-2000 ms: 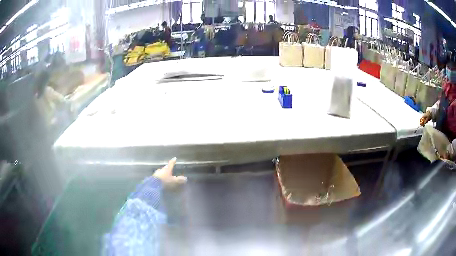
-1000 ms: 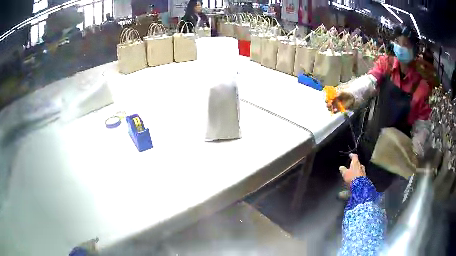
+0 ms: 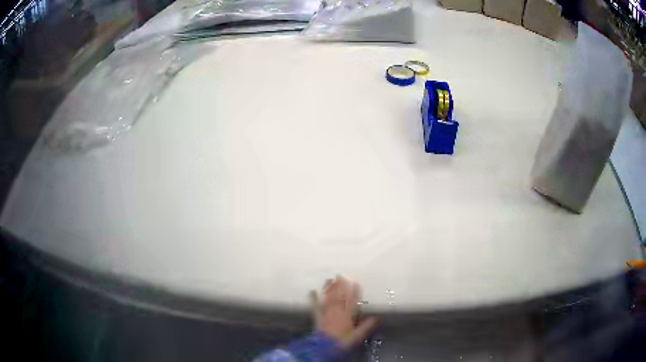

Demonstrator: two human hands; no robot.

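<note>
My left hand (image 3: 341, 311), blurred, is at the near edge of the cream-white table (image 3: 283, 177), fingers apart, with nothing seen in it. Its blue sleeve comes from below. My right hand is not in view. A blue tape dispenser (image 3: 440, 124) with a yellow roll stands on the table. A blue tape roll (image 3: 400, 76) and a yellow tape roll (image 3: 418, 67) lie together behind it. A pale upright bag or cover (image 3: 581, 134) stands at the right.
Clear shiny poly bags (image 3: 106, 106) lie along the table's left side. More poly packs (image 3: 368, 21) lie at the back. Bottoms of brown bags (image 3: 504, 10) show at the back right. A small orange thing (image 3: 636, 264) is cut off by the right edge.
The view has swung left and down. My right hand and the other person holding the orange thing have left the picture. My left hand now shows near the middle, at the table edge.
</note>
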